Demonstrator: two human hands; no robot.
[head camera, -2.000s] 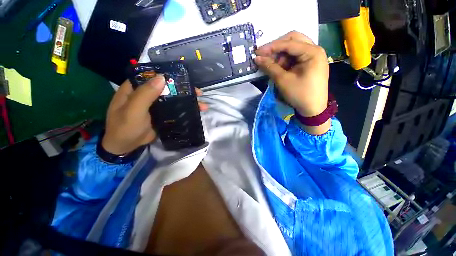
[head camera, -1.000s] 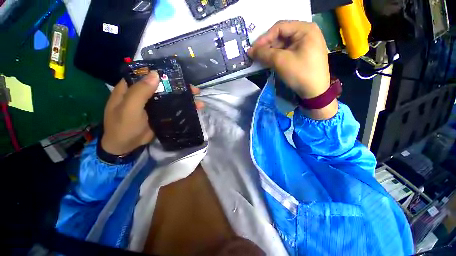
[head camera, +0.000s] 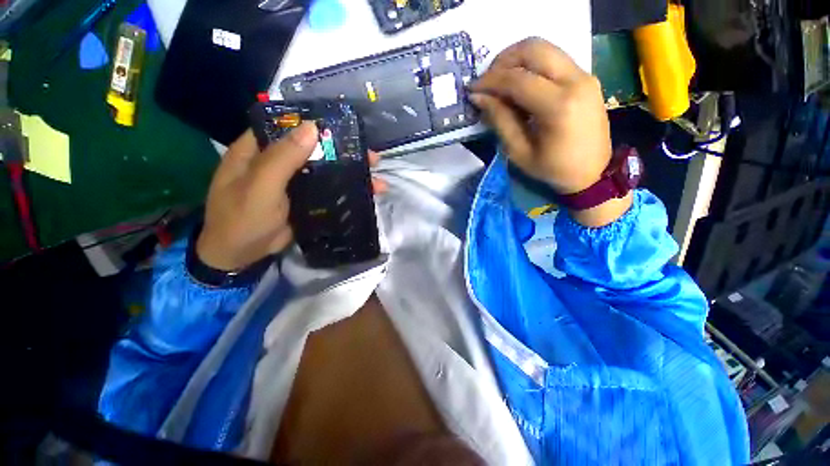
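Observation:
My left hand (head camera: 255, 200) grips a black phone assembly (head camera: 335, 214) upright above my lap, thumb on its upper part, where green and orange patches show. A black phone mid-frame (head camera: 396, 105) lies on the white sheet, with a white patch near its right end. My right hand (head camera: 551, 118) is at the right end of that mid-frame, thumb and index fingertips together. Whether the fingertips hold a small part or touch the frame cannot be told.
A glossy black slab with a white label (head camera: 196, 77) lies behind my left hand. A small black part (head camera: 414, 13) is at the top edge. A yellow-labelled tube (head camera: 126, 77) is left. A yellow-orange tool (head camera: 664, 68) and a black tray (head camera: 755, 218) are right.
The view has shifted slightly. My left hand still holds the phone assembly. My right hand stays at the right end of the mid-frame, its fingers now angled more downward.

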